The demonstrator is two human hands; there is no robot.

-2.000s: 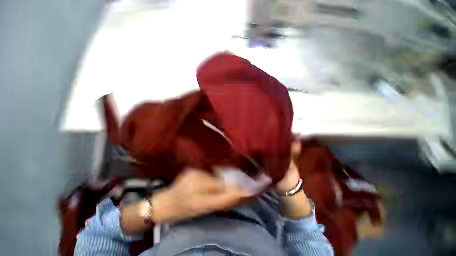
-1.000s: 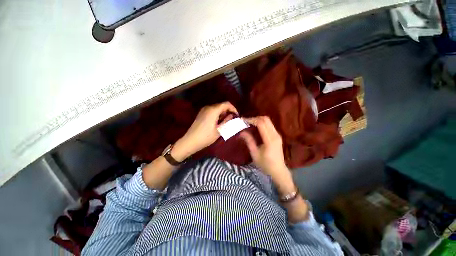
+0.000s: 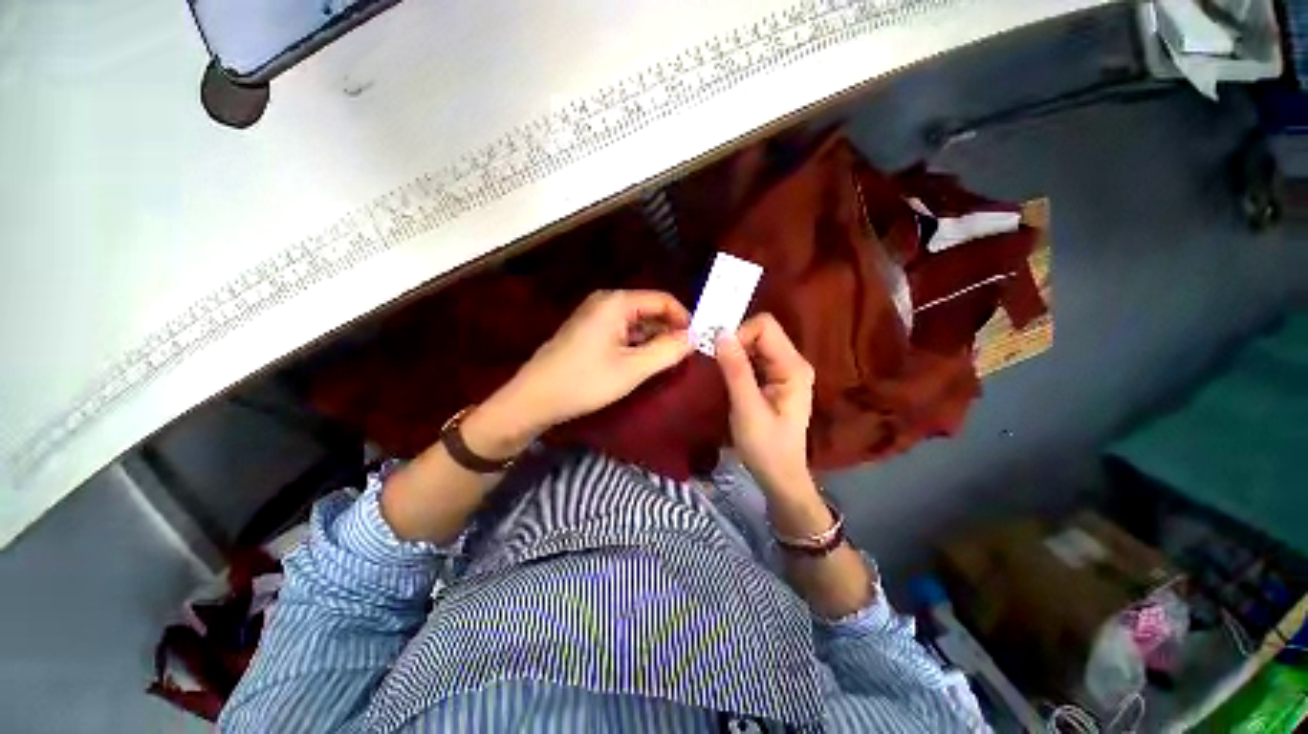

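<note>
A small white care label (image 3: 729, 294) with some dark print at its lower end stands upright between my fingertips over my lap. My left hand (image 3: 610, 351) pinches the label's lower left edge. My right hand (image 3: 770, 390) holds its lower right corner between thumb and finger. A dark red garment (image 3: 653, 423) lies on my lap under both hands, partly hidden by them.
The white table (image 3: 359, 187) with a printed ruler scale curves across the top left, with a dark-edged device (image 3: 273, 26) on it. More dark red garments (image 3: 846, 344) hang at the right. A cardboard box (image 3: 1033, 602) stands on the floor at lower right.
The label has turned from lying slantwise to upright and moved up and right. My right hand has shifted slightly right, its fingers now at the label's lower end. The head view has shifted slightly.
</note>
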